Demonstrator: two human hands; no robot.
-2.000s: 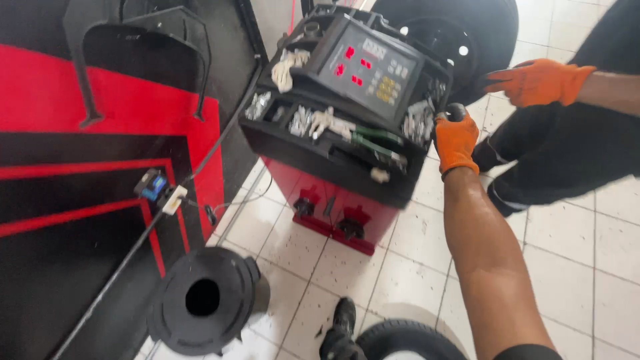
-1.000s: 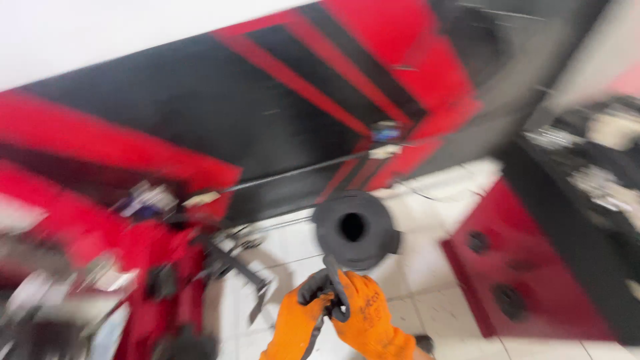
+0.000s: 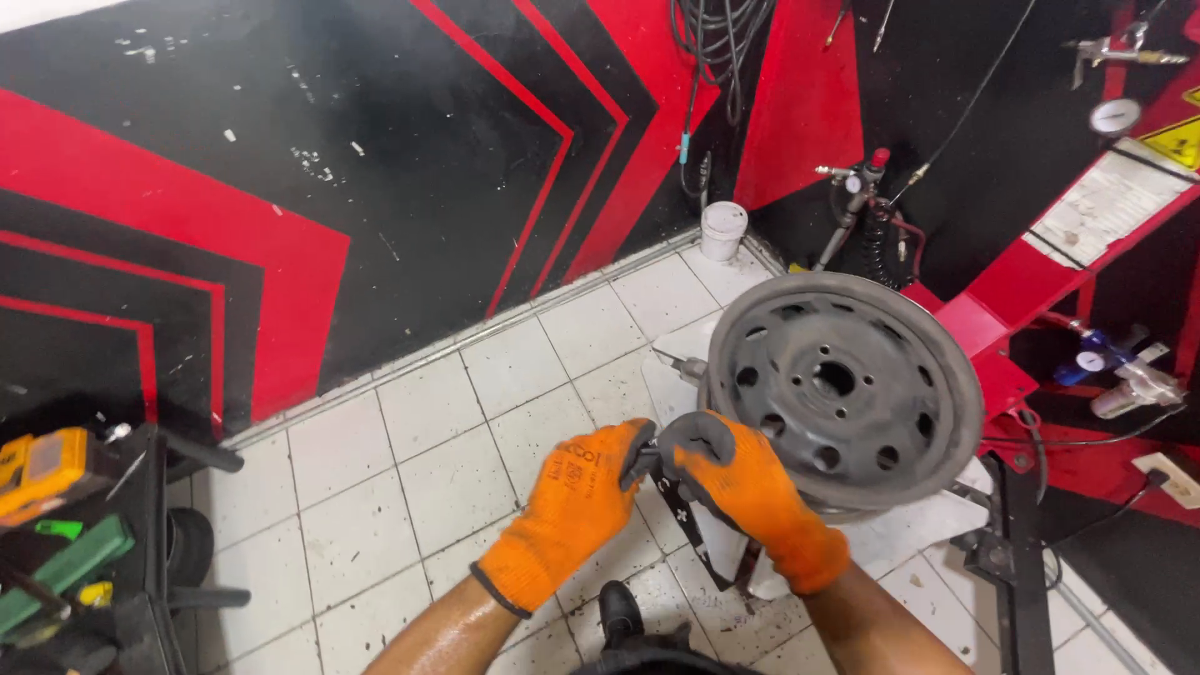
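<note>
Both my hands wear orange gloves with grey palms and meet low in the middle of the view. My left hand (image 3: 591,497) has its fingertips pinched on a small dark item, too hidden to name. My right hand (image 3: 750,487) has curled fingers around the other side of the same small item. Just beyond my right hand, a bare grey steel wheel rim (image 3: 834,375) lies on the turntable of a red tyre changer (image 3: 994,319). No tyre is on the visible upper part of the rim.
A black cart (image 3: 141,553) with a yellow case (image 3: 47,473) stands at left. A white tub (image 3: 724,231) sits by the wall corner. Air fittings and a gauge (image 3: 1115,116) are at right. A hose (image 3: 722,37) hangs on the wall. My shoe (image 3: 619,614) is on the tiles.
The view has swung widely from the wheel balancer to the tyre changer. Two seconds ago my hands were apart near the balancer; one second ago and now they are together.
</note>
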